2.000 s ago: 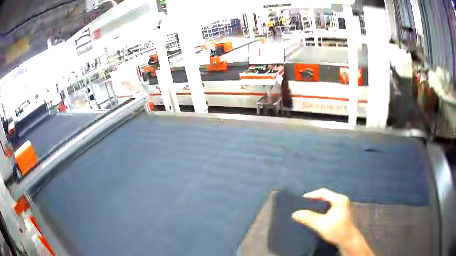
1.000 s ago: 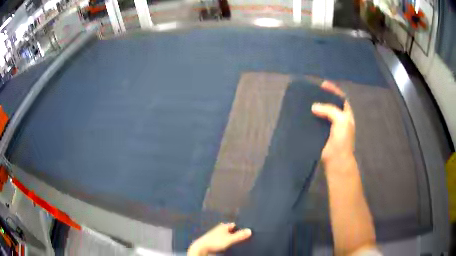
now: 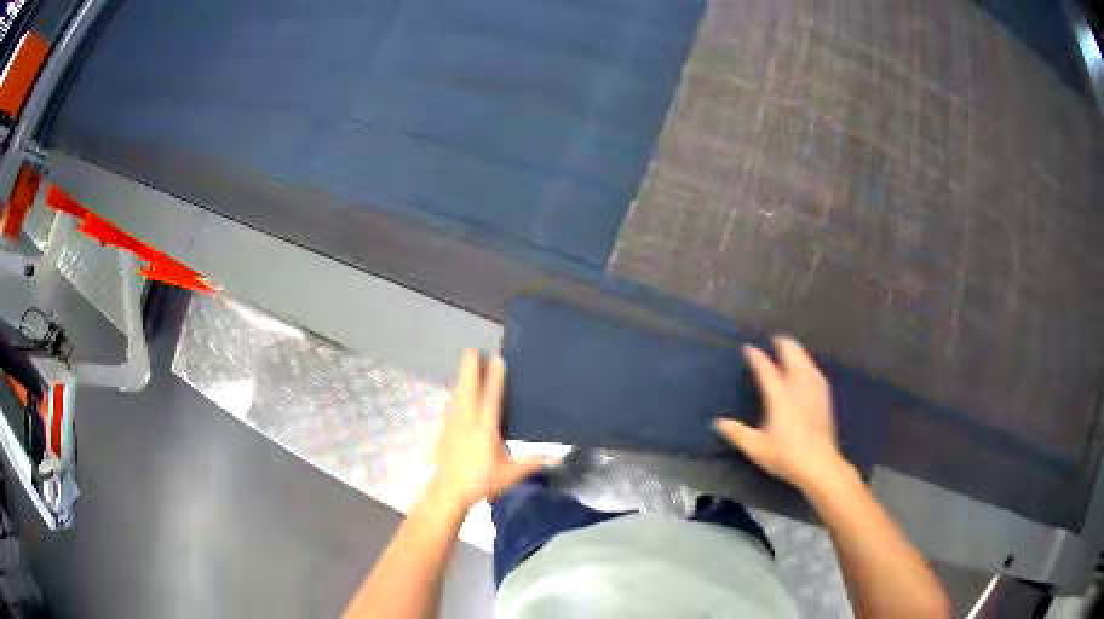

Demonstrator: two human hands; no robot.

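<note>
A stack of dark navy cut pieces lies across the near edge of the cutting bed, its long side along the edge. My left hand is at its left end, fingers along the short side and thumb near the front corner. My right hand is at its right end, fingers on the far corner and thumb on the front part. Another dark navy piece shows under or beside its right end. The uncut blue fabric sheet covers the left of the bed.
Bare grey-brown cutting bed with pale scratches lies at the right. A light-grey edge rail runs along the near side. Below it are a shiny checkered metal step and grey floor. Orange-and-white machine parts stand at the left.
The navy pieces, before held lengthwise over the bare bed, now lie crosswise at the near edge. Both hands have come to its two ends, and the view has tilted down.
</note>
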